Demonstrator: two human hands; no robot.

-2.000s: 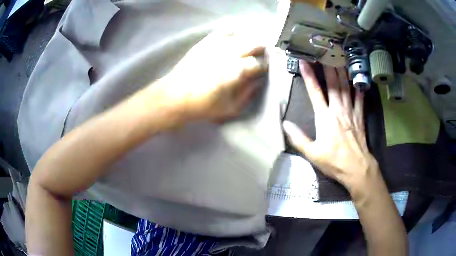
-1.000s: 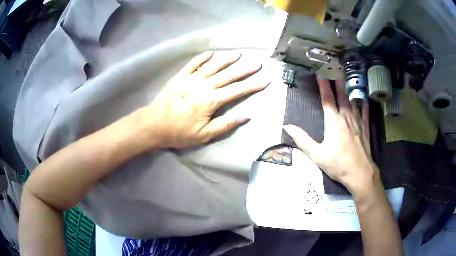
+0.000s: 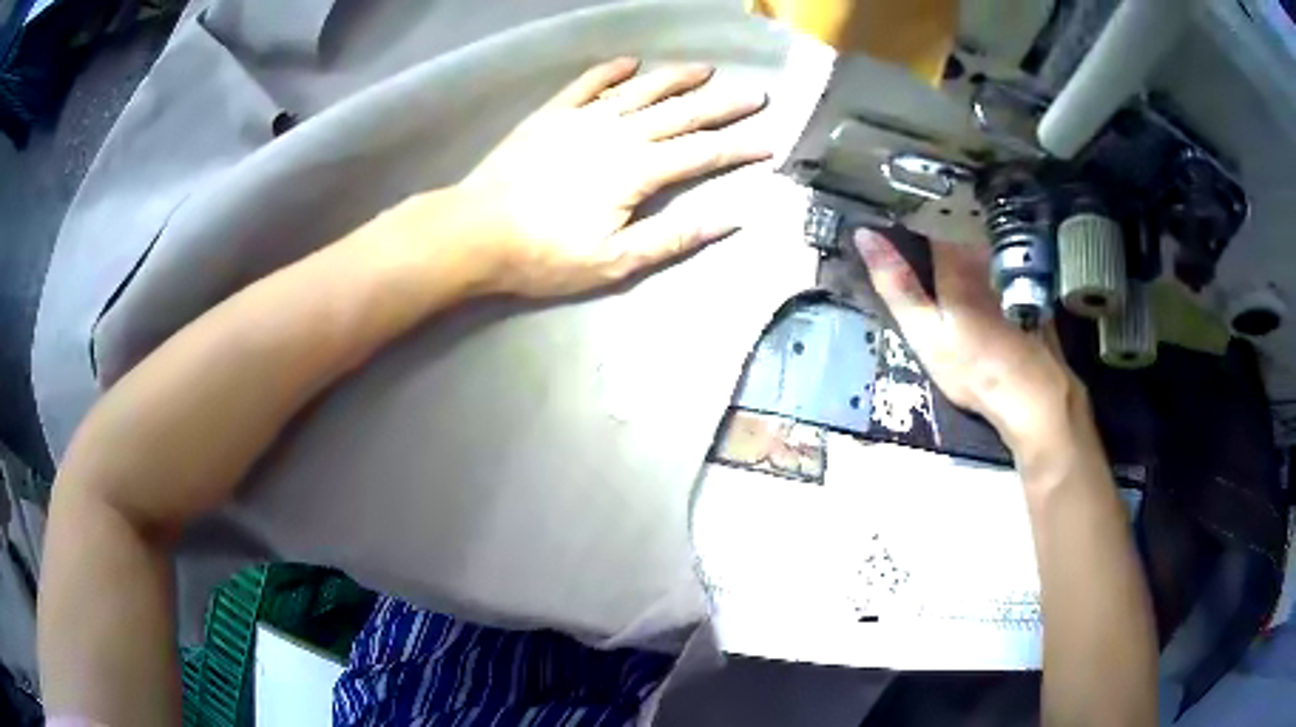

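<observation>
A large beige-grey cloth panel (image 3: pixel 469 426) covers the left and middle of the machine table. My left hand (image 3: pixel 611 185) lies flat on it with fingers spread. My right hand (image 3: pixel 981 334) lies on a dark panel (image 3: pixel 1116 412); its fingers are partly hidden under the machine head. The presser foot (image 3: pixel 822 227) is down where the light and dark cloth meet. The curved cloth edge leaves the metal slide plate (image 3: pixel 810 369) and a brownish patch (image 3: pixel 770 443) in view.
The sewing machine head (image 3: pixel 910 156) with ribbed tension knobs (image 3: pixel 1092 263) stands at upper right, with an orange-yellow piece (image 3: pixel 888 29) on it. The white table (image 3: pixel 881 568) has a front edge with ruler marks. A green crate (image 3: pixel 228 625) and striped clothing (image 3: pixel 455 668) are below.
Both hands and the cloth have moved away from me towards the machine. The left hand has spread flat. The slide plate has come into view, and the yellow-green patch is now mostly hidden.
</observation>
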